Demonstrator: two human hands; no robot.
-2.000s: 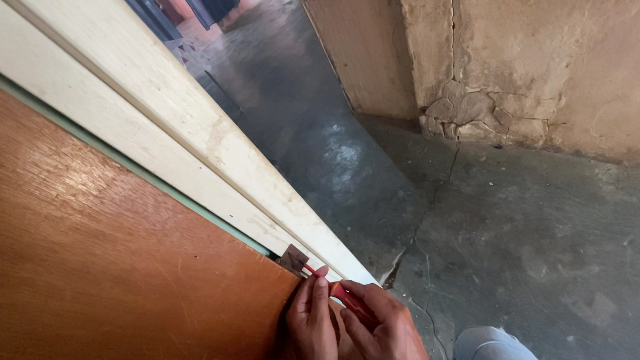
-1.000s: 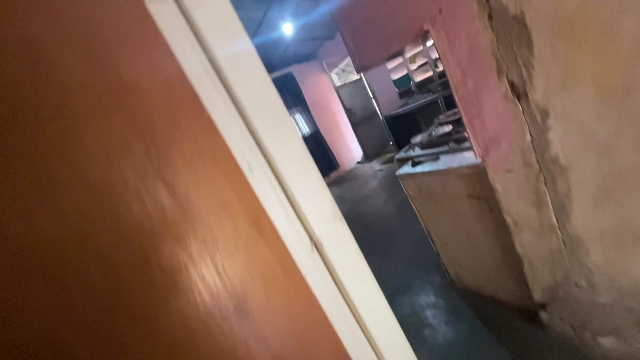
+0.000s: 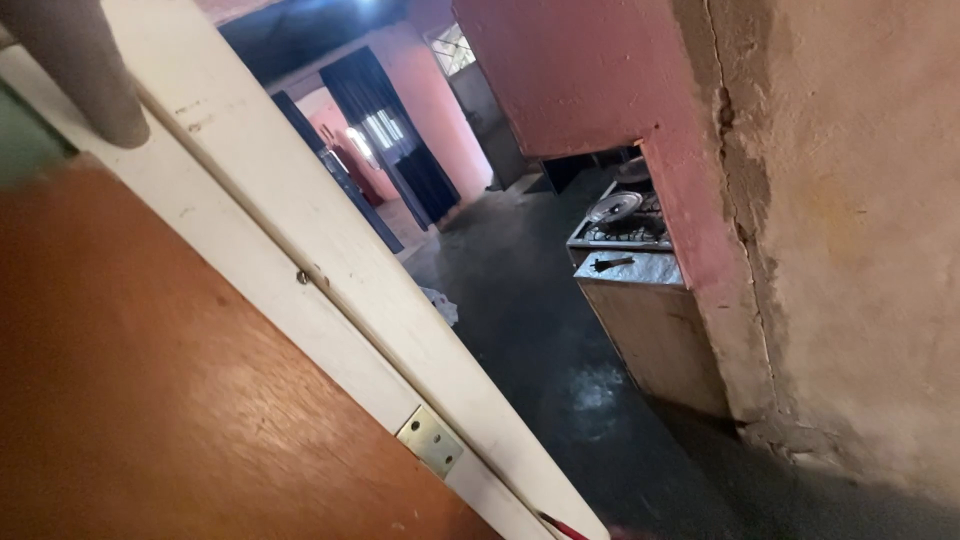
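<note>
A brass-coloured hinge leaf with several screw holes lies against the cream door frame, beside the edge of the brown wooden door. Below and right of it, the dark tip and part of the red body of a screwdriver poke in at the bottom edge. What holds the screwdriver is out of sight, and neither of my hands can be made out. A blurred, dark rounded thing crosses the upper left corner; I cannot tell what it is.
Beyond the frame lies a dark smooth floor. A stove with a pot lid on top stands by the pink wall. Cracked plaster fills the right side. Dark blue curtains hang in a far doorway.
Two seconds ago both my hands were at the hinge leaf with the red screwdriver; now they are out of view. The view has swung up towards the room.
</note>
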